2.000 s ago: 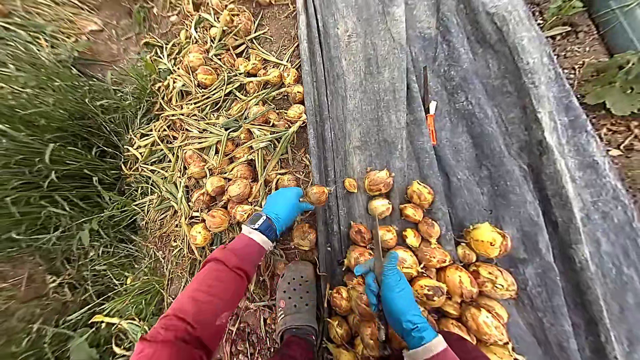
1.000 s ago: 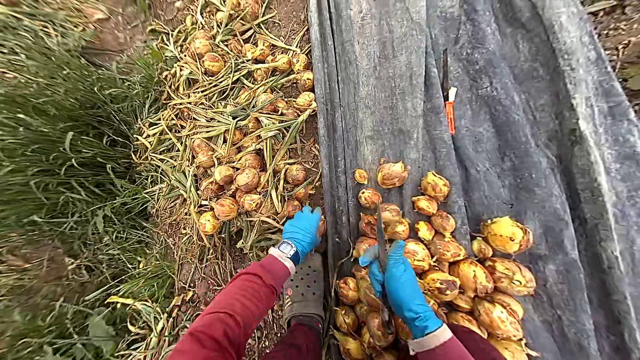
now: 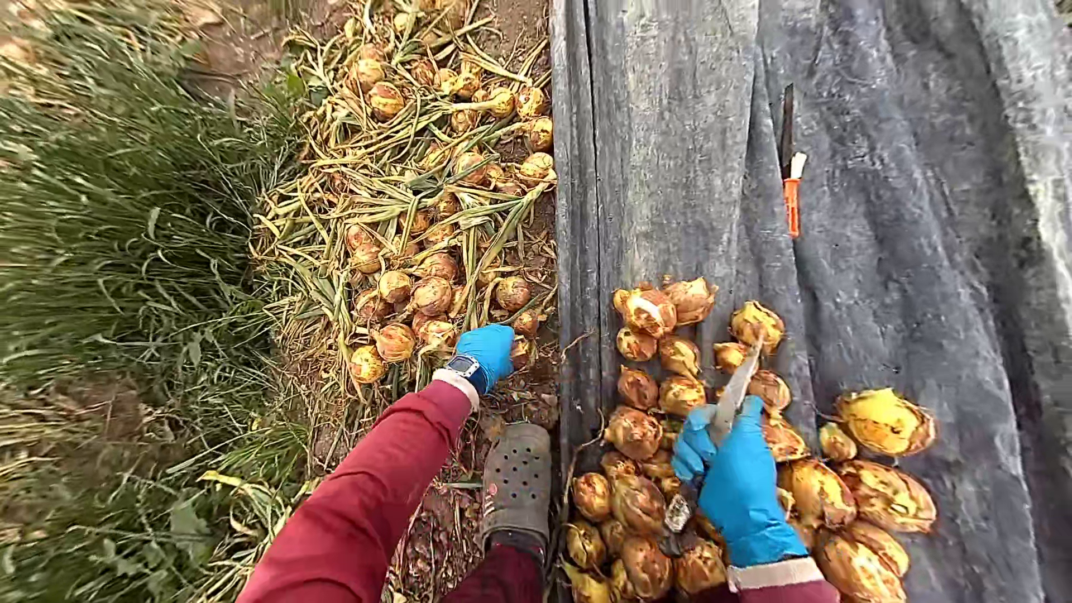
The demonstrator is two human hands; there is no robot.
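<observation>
My left hand (image 3: 487, 356), in a blue glove with a watch at the wrist, is at the right edge of the onions with dried tops (image 3: 431, 295) on the soil; its fingers touch an onion (image 3: 521, 350). My right hand (image 3: 737, 477), also blue-gloved, grips a knife (image 3: 737, 389) whose blade points up and away over the trimmed onions (image 3: 641, 498) on the grey fabric sheet (image 3: 670, 167). Part of the knife's handle is hidden by the fingers. Larger yellow onions (image 3: 886, 421) lie right of this hand.
A second knife with an orange handle (image 3: 791, 205) lies on the sheet farther ahead. Tall grass (image 3: 126, 226) grows at the left. My foot in a grey clog (image 3: 517, 477) stands on the soil beside the sheet's edge.
Two seconds ago my left hand held an onion near the sheet's edge; now it is back at the onions on the soil. More onions lie at the far left of the trimmed group.
</observation>
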